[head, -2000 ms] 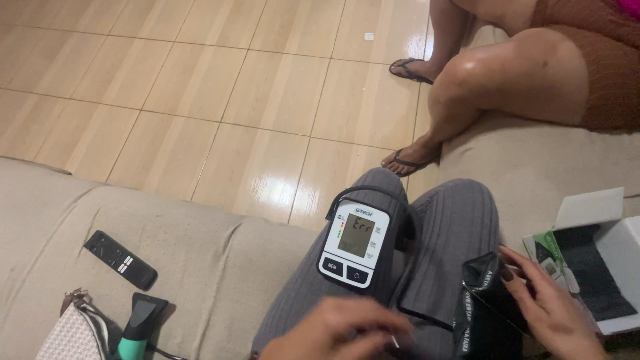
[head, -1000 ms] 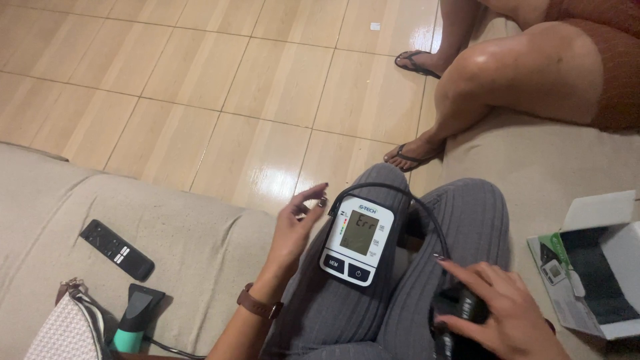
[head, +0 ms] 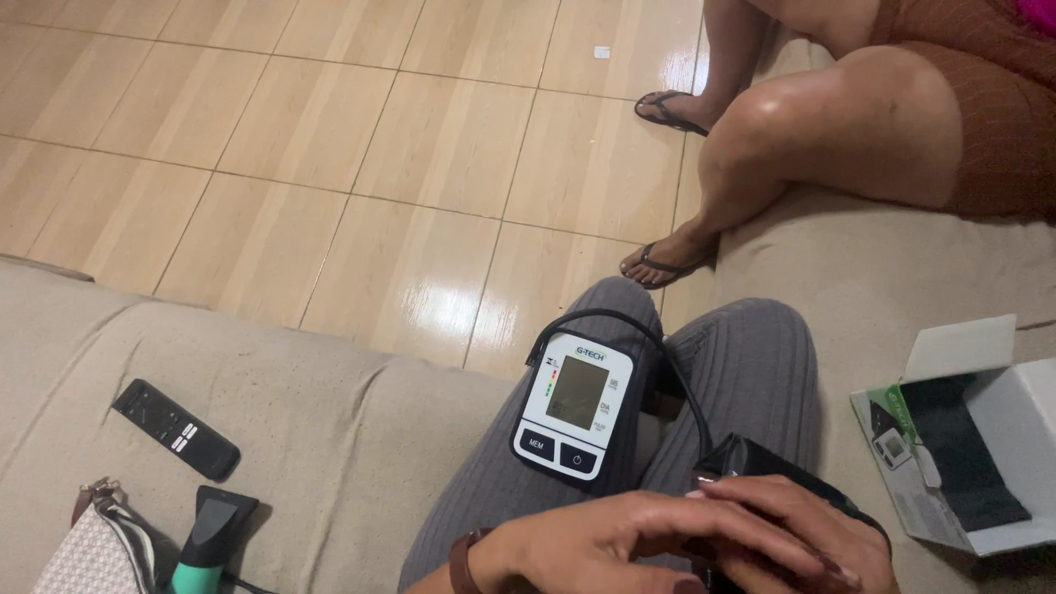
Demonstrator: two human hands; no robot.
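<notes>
A white G-Tech blood pressure monitor (head: 577,396) lies on my thigh, its display showing no clear digits. A black air tube (head: 660,338) curves from its upper left side over to the black cuff (head: 751,462), which is bunched on my other thigh. My right hand (head: 800,528) holds the cuff, its fingers partly hidden. Over it reaches my left hand (head: 610,536), with a brown band on the wrist; its fingers overlap my right hand beside the cuff, and whether they grip the cuff cannot be seen.
On the couch (head: 330,412) at left lie a black remote control (head: 177,429), a black and green hair dryer (head: 210,536) and a patterned bag (head: 99,549). An opened cardboard box (head: 957,454) stands at right. Another person's legs (head: 833,124) in flip-flops extend at upper right.
My left hand has moved from the monitor's left side, beside the tube's end, across to my right hand and the cuff. The error text on the display is gone.
</notes>
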